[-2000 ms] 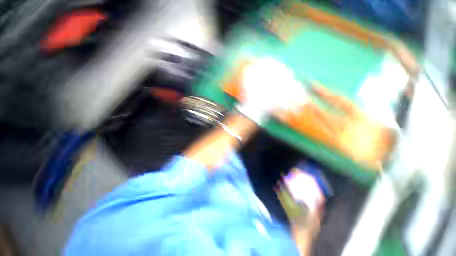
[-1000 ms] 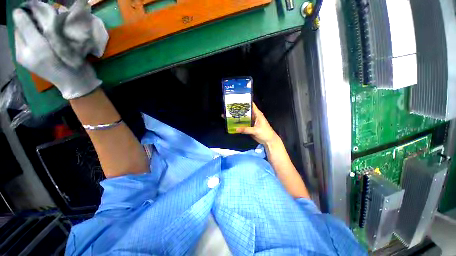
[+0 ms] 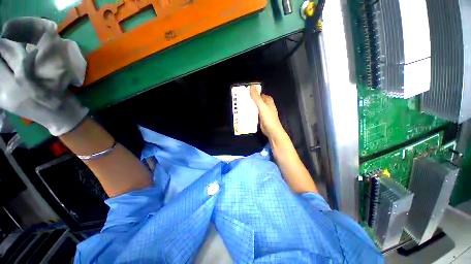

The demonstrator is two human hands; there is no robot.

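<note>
My right hand [image 3: 266, 111] is bare and holds a mobile phone [image 3: 245, 111] upright in front of my body, below the bench edge. The phone's screen is lit, mostly white with a column of small marks at its left, and my thumb lies on its upper right. My left hand [image 3: 49, 111] wears a white-grey glove at the upper left, with a thin light band on the wrist. It is shut on a crumpled grey-white glove [image 3: 44, 59] over the left end of the orange fixture [image 3: 170, 38].
The fixture lies on the green bench mat [image 3: 206, 62]. At the right, beyond a metal rail [image 3: 338, 103], are green circuit boards [image 3: 385, 124] with finned heatsinks [image 3: 431, 198]. A black bin [image 3: 67, 185] is at the lower left.
The phone's screen has changed from a tree picture to a white page, and my right thumb has moved up onto it. My left hand has shifted slightly left and down with the crumpled glove.
</note>
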